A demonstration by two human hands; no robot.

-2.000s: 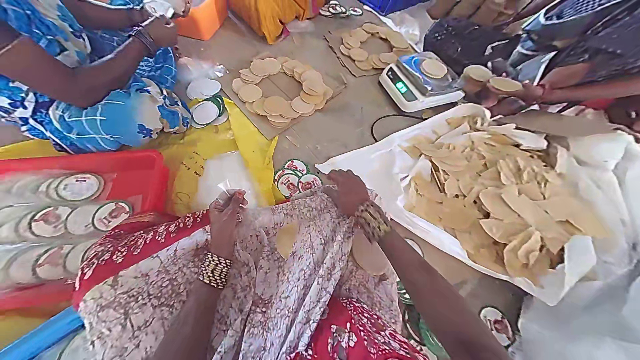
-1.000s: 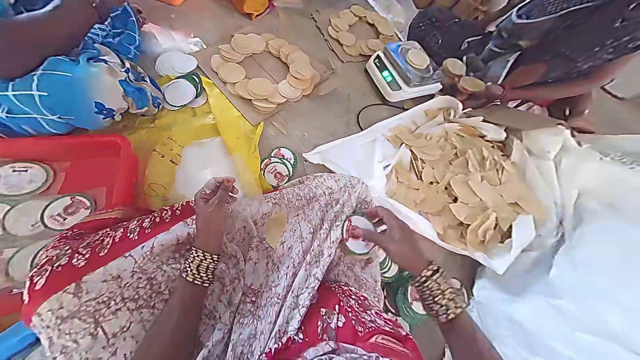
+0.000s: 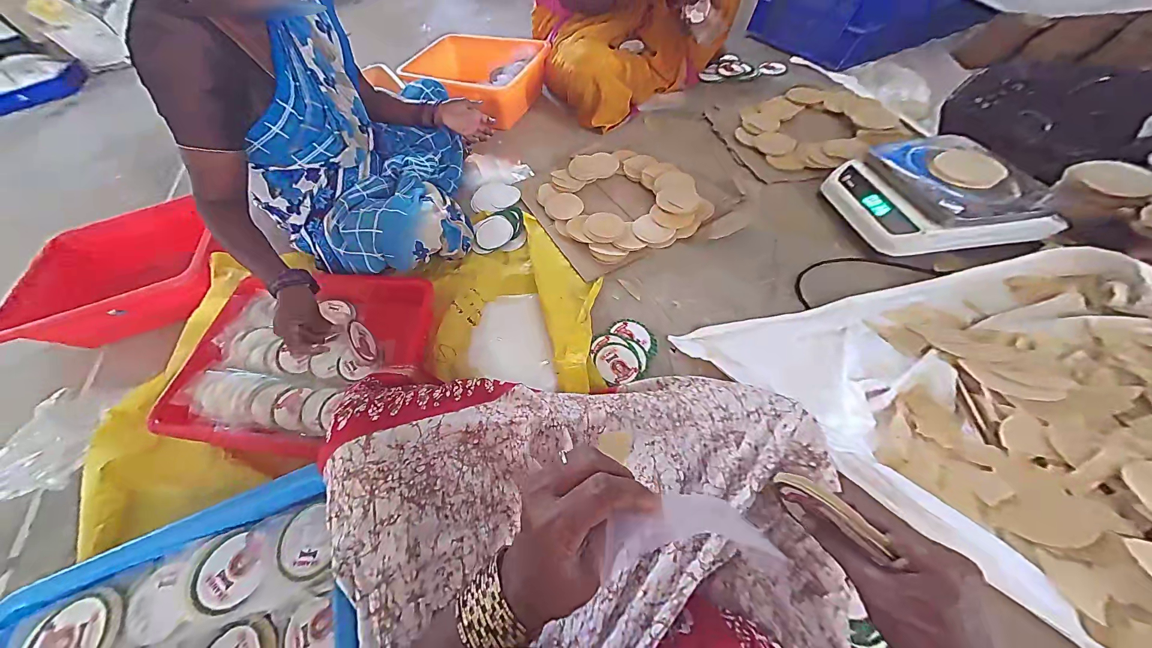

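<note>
My left hand (image 3: pixel 576 531) is over the patterned cloth on my lap, its fingers closed on a clear plastic bag (image 3: pixel 688 531) that spreads toward the right. At the right edge of the cloth, my right hand (image 3: pixel 886 549) grips a small stack of thin round discs (image 3: pixel 837 513), seen edge-on. A small tan piece (image 3: pixel 616 446) lies on the patterned cloth (image 3: pixel 432 477) just beyond my left hand. Round printed labels (image 3: pixel 621 351) with green rims lie on the floor past the cloth.
A white sheet (image 3: pixel 765 333) heaped with thin tan discs (image 3: pixel 1035 423) is at right, below a digital scale (image 3: pixel 900 216). Disc rings lie on cardboard (image 3: pixel 589 261). Packed discs fill a blue tray (image 3: pixel 180 540) and a red tray (image 3: pixel 409 333), where a co-worker's hand (image 3: pixel 301 319) reaches in.
My right hand held a round label a second ago and now holds a stack of discs. A plastic bag now shows at my left hand. The view has shifted left.
</note>
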